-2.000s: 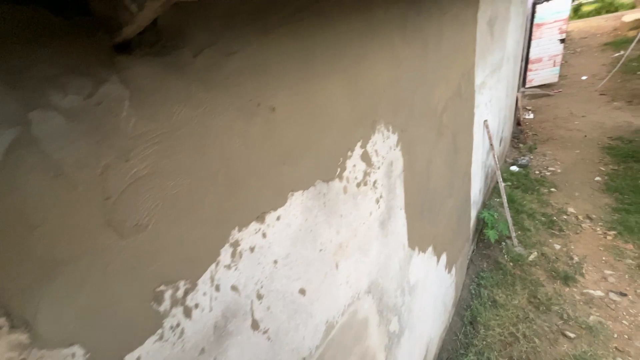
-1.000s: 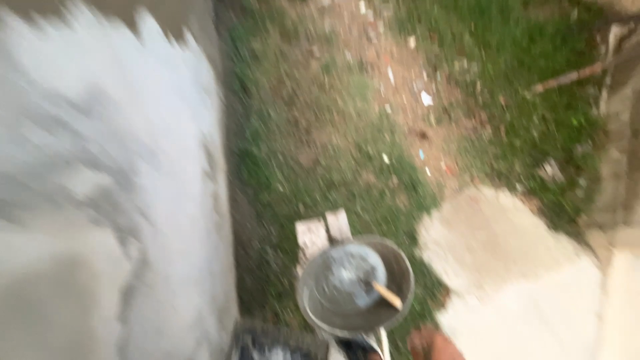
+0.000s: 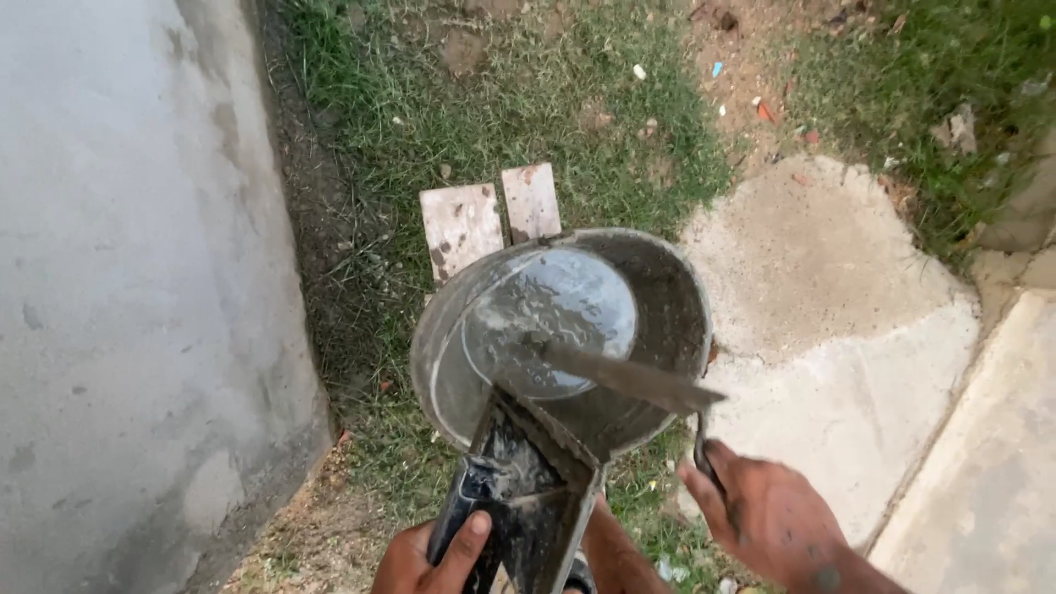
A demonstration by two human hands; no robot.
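Note:
A round metal pan holds wet grey cement slurry. My left hand grips the black handle of a plastering float, whose tip reaches over the pan's near rim; wet mortar clings to its edges. My right hand is closed on the handle of a trowel. The trowel's narrow-looking blade extends leftward over the slurry, seen nearly edge-on, its far end close to the float's tip.
A grey plastered wall runs along the left. Two flat tile pieces lie beyond the pan on grass. A pale concrete slab is at the right, near a raised concrete edge. A leg or foot shows below the pan.
The view has swung down from the wall to the pan. Both hands now show with the float and the trowel over the pan, where a light-coloured handle stood one second ago.

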